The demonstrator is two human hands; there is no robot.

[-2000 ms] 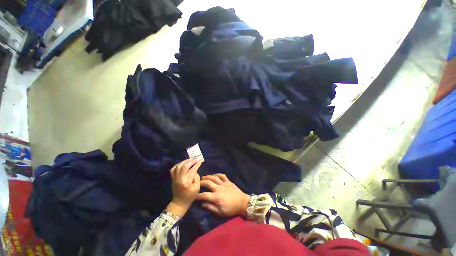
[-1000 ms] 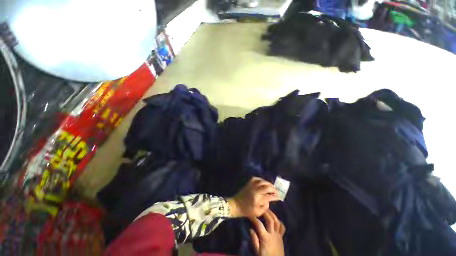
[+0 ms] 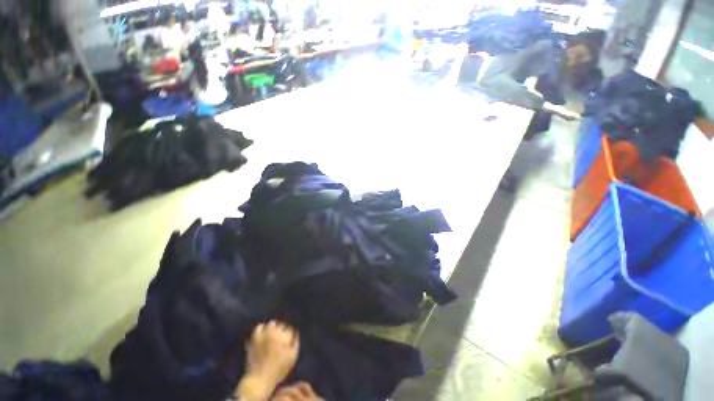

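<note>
Dark navy garments (image 3: 188, 313) lie heaped at the table's near side, close to me. A bundle with fanned edges (image 3: 337, 243) lies just beyond them. My left hand (image 3: 272, 351) is on the near heap, its fingers curled closed on the dark cloth. The fingertips are blurred, and no white label shows between them. My right hand (image 3: 297, 392) is just below it, mostly cut off by the bottom edge, so its grip is hidden.
Another dark bundle (image 3: 168, 157) lies farther back left on the pale table (image 3: 376, 125). A person (image 3: 521, 74) leans at the far end. Blue (image 3: 599, 270) and orange (image 3: 591, 192) bins and a grey chair (image 3: 642, 360) stand right. Sewing lines are behind.
The view has swung right and up from the red sacks to the bins and far floor. The white label at my left fingers no longer shows. My right hand is now mostly out of frame.
</note>
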